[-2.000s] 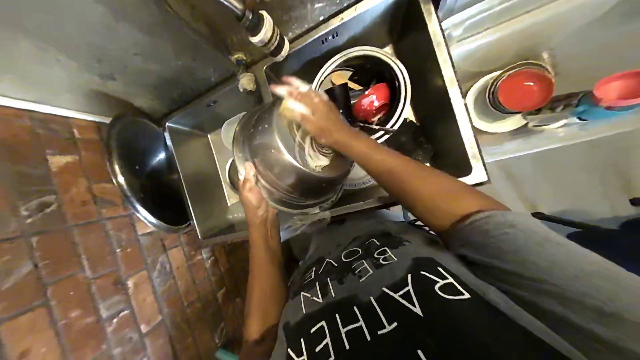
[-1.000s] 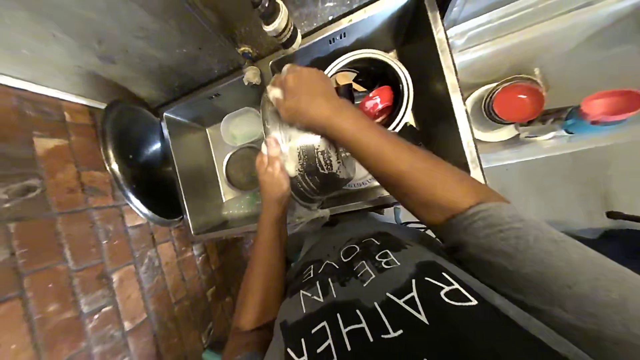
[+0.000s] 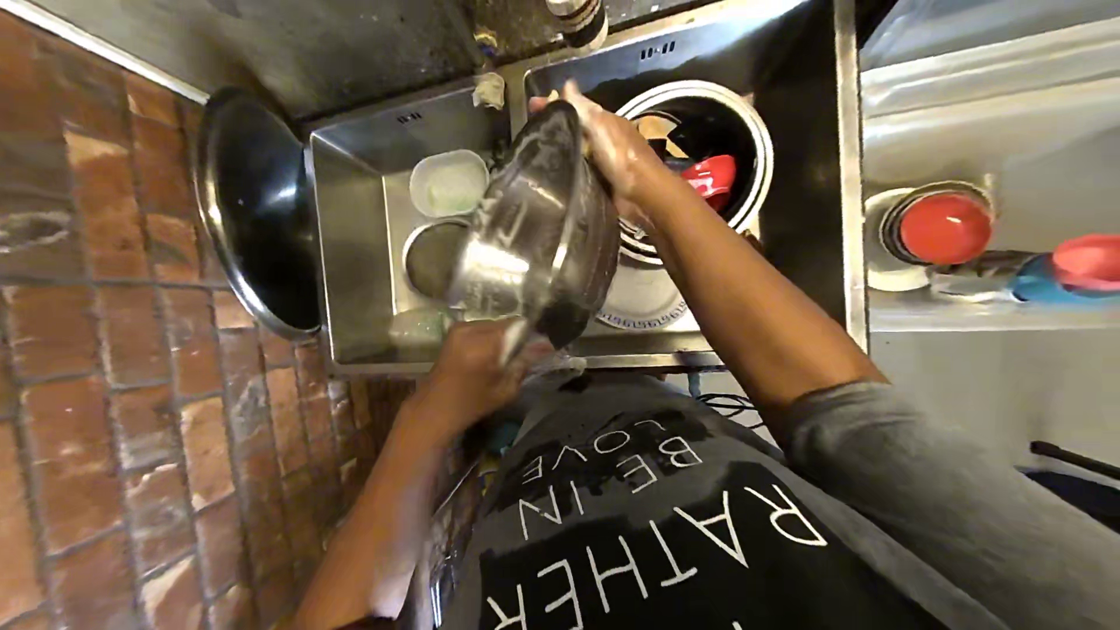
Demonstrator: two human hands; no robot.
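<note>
A steel bowl (image 3: 525, 236), wet and soapy, is tilted on its side over the divider of a double sink. My left hand (image 3: 481, 367) grips its lower rim, on the side near my body. My right hand (image 3: 612, 144), covered in suds, is against the upper rim at the far side; its fingertips are partly hidden, and a bit of something yellowish shows by them. Behind my right wrist stands a large pot (image 3: 757, 131) with a red item (image 3: 713, 179) and dark utensils inside. A plate with a blue patterned rim (image 3: 643, 306) lies partly under the pot.
The left basin holds a translucent plastic container (image 3: 449, 182) and a round container (image 3: 429, 262). A large black basin (image 3: 254, 210) leans at the sink's left edge. Red bowls (image 3: 945, 227) and a blue item (image 3: 1037, 282) sit on the right counter. A faucet part (image 3: 577, 17) is at the back.
The bowl has turned from lying tilted across my hands to standing on its side. My left hand has moved down to the near rim; my right hand has gone to the far rim.
</note>
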